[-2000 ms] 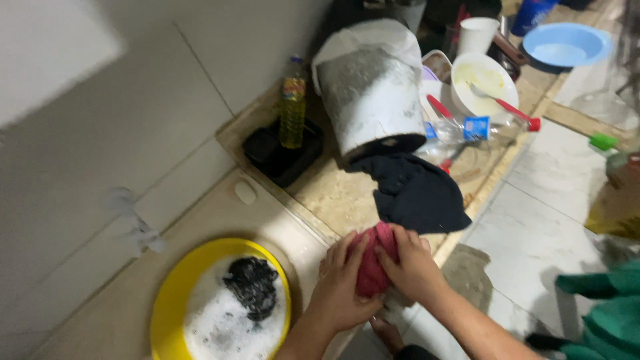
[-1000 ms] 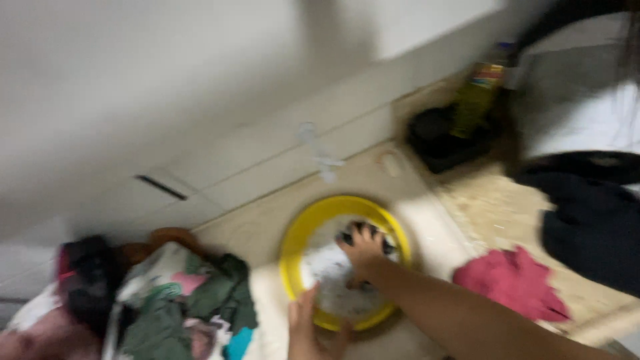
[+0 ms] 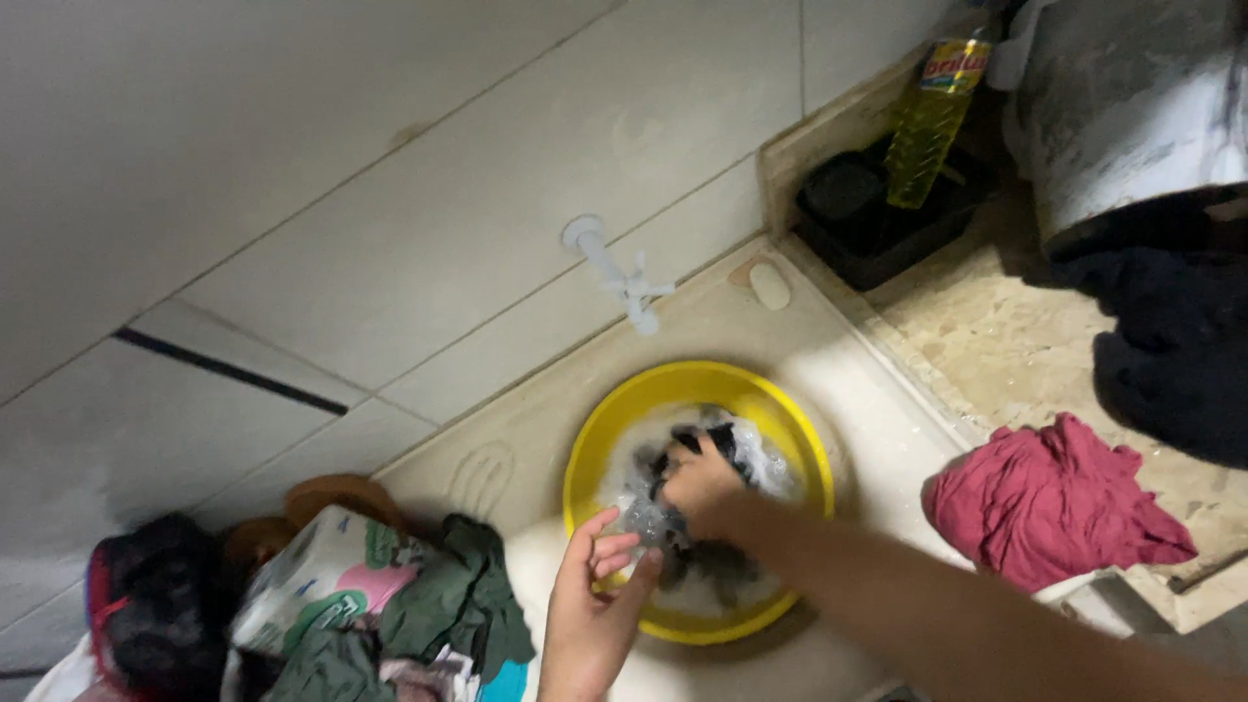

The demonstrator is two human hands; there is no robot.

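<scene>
A yellow plastic basin (image 3: 812,458) holds sudsy water and a dark wet cloth (image 3: 720,441). My right hand (image 3: 700,487) is in the basin, its fingers pressed into the dark cloth; whether they grip it cannot be told. At the basin's near left rim, my left hand (image 3: 600,595) is raised with its fingers apart and nothing in it. To the right, a crumpled red cloth (image 3: 1053,502) lies on the stone counter's edge, and a black cloth (image 3: 1175,361) lies beyond it.
A white plastic tap (image 3: 624,278) juts from the wall above the basin. A bar of soap (image 3: 770,285) lies on the sink ledge. A bottle of yellow liquid (image 3: 931,127) stands in a black tray (image 3: 868,258) beside a large metal pot (image 3: 1131,117). Piled clothes (image 3: 458,595) are at left.
The red cloth, between both hands two seconds ago, now lies on the counter. Both hands have moved to the basin, the right one into the suds. The view has swung left.
</scene>
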